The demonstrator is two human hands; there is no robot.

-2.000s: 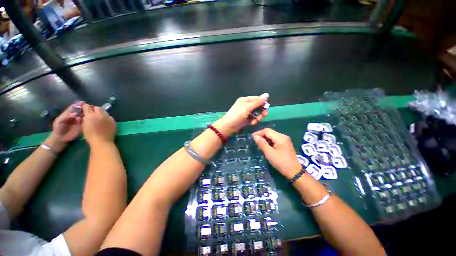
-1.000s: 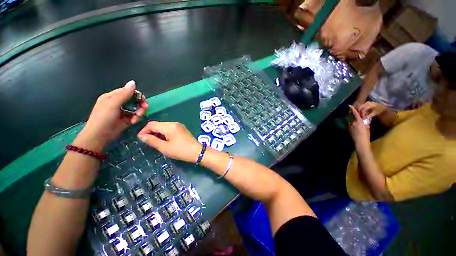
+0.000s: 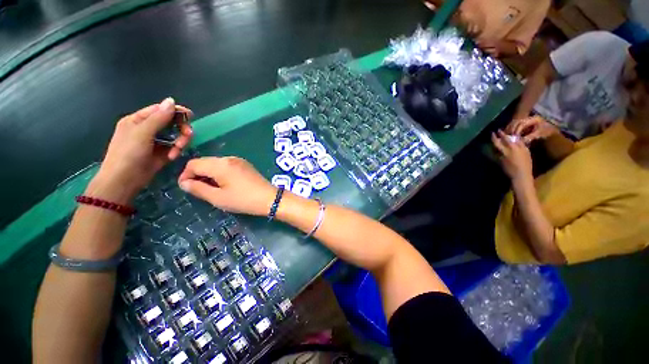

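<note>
My left hand (image 3: 146, 146) is raised over the green edge strip and holds a small dark module (image 3: 173, 131) between thumb and fingers. My right hand (image 3: 228, 185) is beside it, over the upper end of the near blister tray, with its fingertips pinched together; whether they hold something is too small to tell. The near blister tray (image 3: 203, 302) has dark blocks with white faces in its lower pockets; its upper pockets look empty. White square housings (image 3: 304, 153) lie in a loose pile right of my right hand.
A second blister tray (image 3: 363, 128) lies right of the housings. Beyond it are a black bundle (image 3: 429, 97) and a clear plastic heap (image 3: 427, 48). A blue bin (image 3: 548, 313) with clear pieces stands below the bench. Co-workers sit at right. The dark conveyor belt (image 3: 213, 50) runs behind.
The view has swung right from the co-worker's arms at the left to people and the blue bin at the right. My left hand still holds the dark module, and my hands remain close together.
</note>
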